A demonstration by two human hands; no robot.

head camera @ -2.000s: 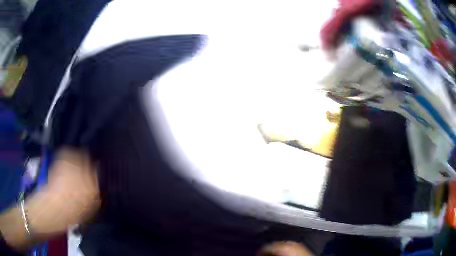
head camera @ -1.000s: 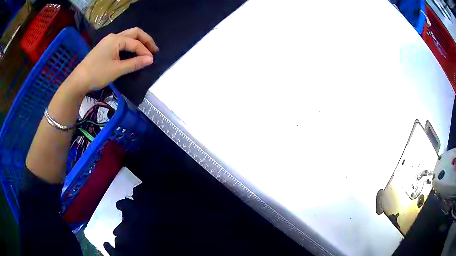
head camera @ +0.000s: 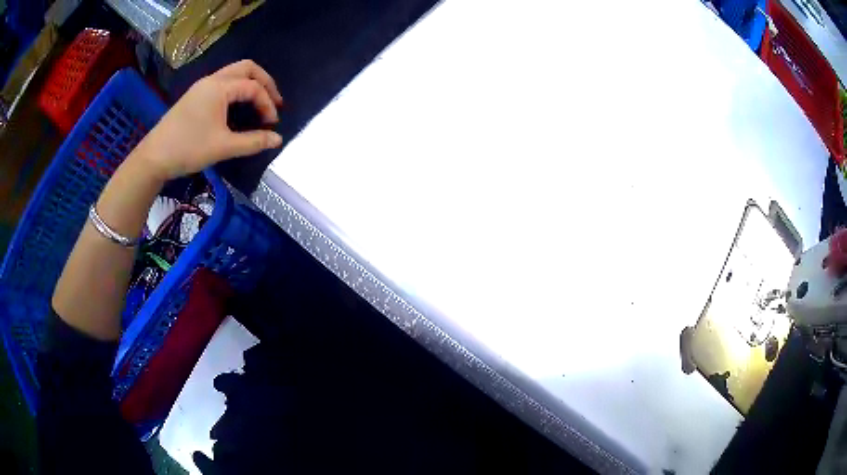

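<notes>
My left hand (head camera: 212, 121) is at the upper left, over black cloth (head camera: 306, 46) beside the white table. Its thumb and fingers are curled but apart, with nothing visible between them. My right hand is not in view. The bright needle plate (head camera: 748, 320) is set in the table at the right. The machine head's white end (head camera: 817, 283) shows at the right edge, with a bit of the red tuft (head camera: 839, 250) on it. Black cloth also lies at the lower right, beside the plate.
A blue basket (head camera: 70, 181) with wires and dark red cloth (head camera: 176, 348) is below my left forearm. A red basket (head camera: 85, 74) is behind it. A pale tape measure (head camera: 409, 320) runs along the white table's (head camera: 520, 186) front edge. Another red basket (head camera: 803, 74) is at the upper right.
Since two seconds ago the view has swung left and the black cloth has left the white table top. Over the last second my left hand has stayed nearly still, its finger gap slightly wider.
</notes>
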